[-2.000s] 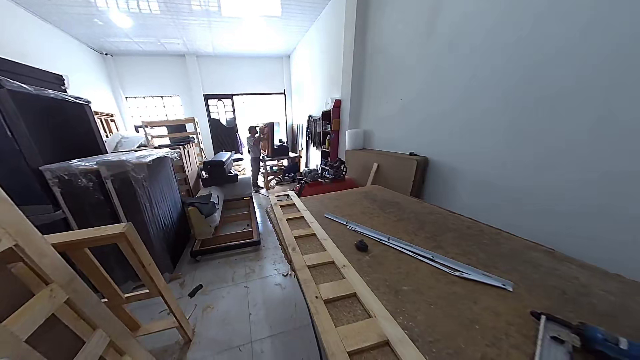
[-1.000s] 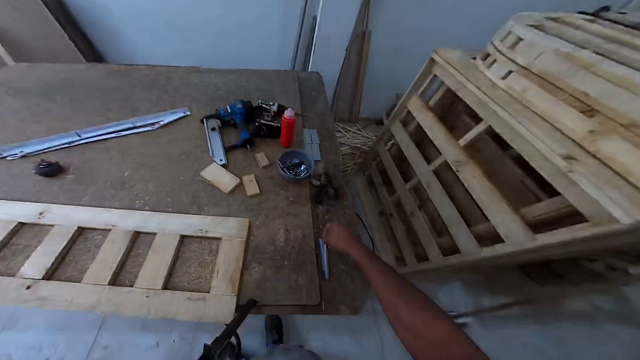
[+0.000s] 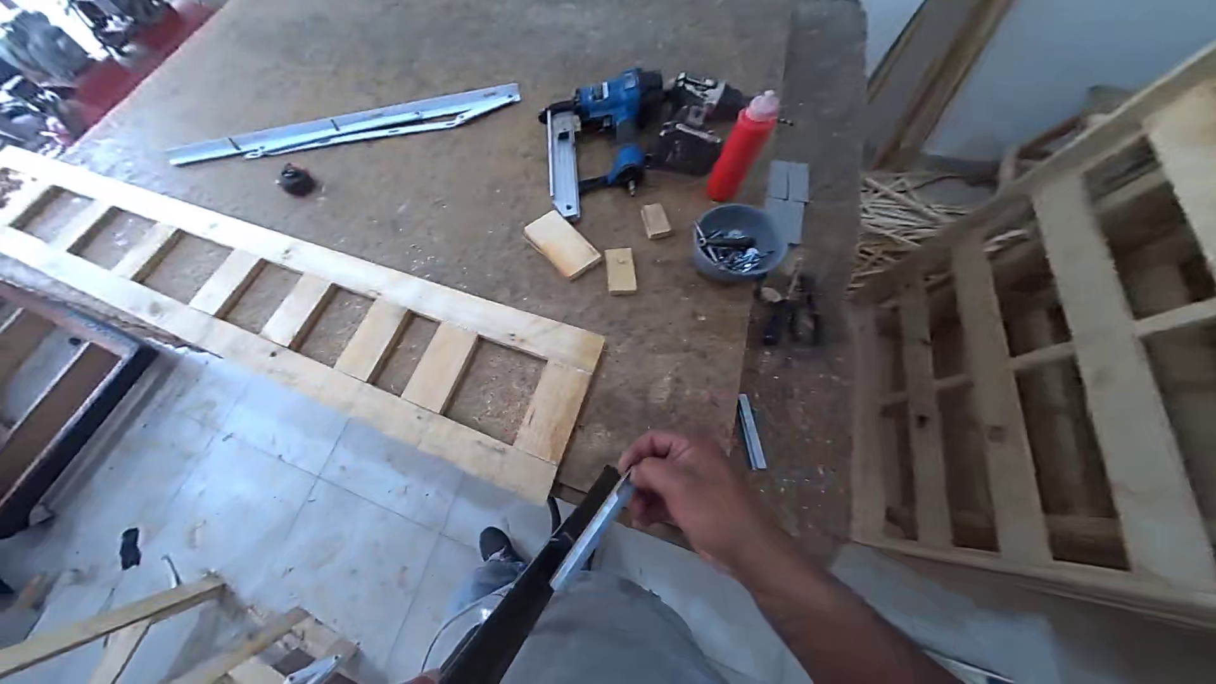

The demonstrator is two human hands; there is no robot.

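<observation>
Pinched in the fingers of my right hand (image 3: 689, 489) is a narrow grey metal strip (image 3: 589, 537), which looks like a stick of staples. It lies along a long dark tool part (image 3: 518, 589), like a stapler magazine, that slants up from the bottom edge. Only a sliver of my left hand (image 3: 427, 677) shows beside that part, so its grip is hidden. A similar strip (image 3: 751, 432) lies on the brown worktable (image 3: 665, 380), right of my right hand. The end of a ladder-like wooden frame (image 3: 560, 413) is to the left of that hand.
On the table are a blue pneumatic nailer or stapler (image 3: 617, 104), a red bottle (image 3: 743, 147), a grey bowl of metal bits (image 3: 739, 242), small wood blocks (image 3: 562, 244), pliers-like tools (image 3: 790, 309) and metal rails (image 3: 351, 123). Slatted wooden frames (image 3: 1092, 380) stand at the right.
My right hand has moved left from the table's corner to the dark tool part, now with a strip in its fingers. The view has swung from the room down to the table.
</observation>
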